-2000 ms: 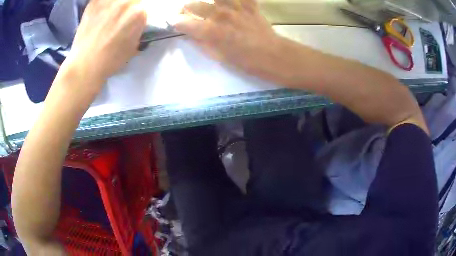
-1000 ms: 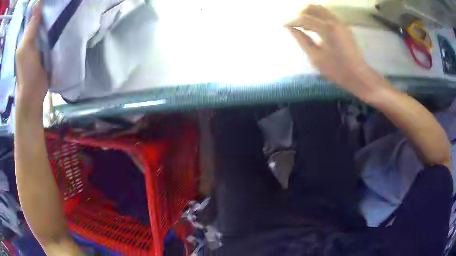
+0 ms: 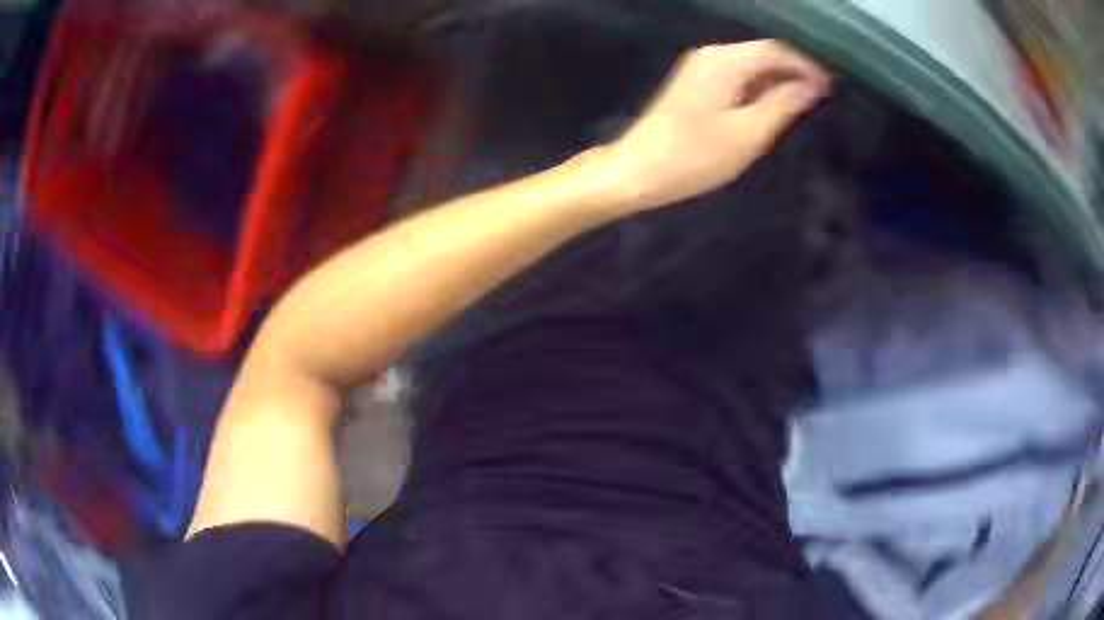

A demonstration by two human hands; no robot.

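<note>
The view is blurred and tilted down. My left hand (image 3: 739,121) is over my dark-clothed lap, just below the table's green front edge. Its fingers are curled in; no cloth shows in it, but blur hides whether it pinches something small. My right hand is not visible; a blurred skin-toned patch shows at the lower right rim. Light grey garment pieces (image 3: 944,448) lie bunched at the right, beside my lap. The machine's needle area is out of the picture.
The table's green front edge (image 3: 932,91) curves across the upper right. A red plastic crate (image 3: 254,218) with dark contents stands at upper left. A blue item (image 3: 136,394) lies below it. A blurred red and yellow thing is at the upper right rim.
The view has swung down and to the right. My left hand has left the grey cloth at the table's left and come across in front of my body. My right hand has gone out of sight.
</note>
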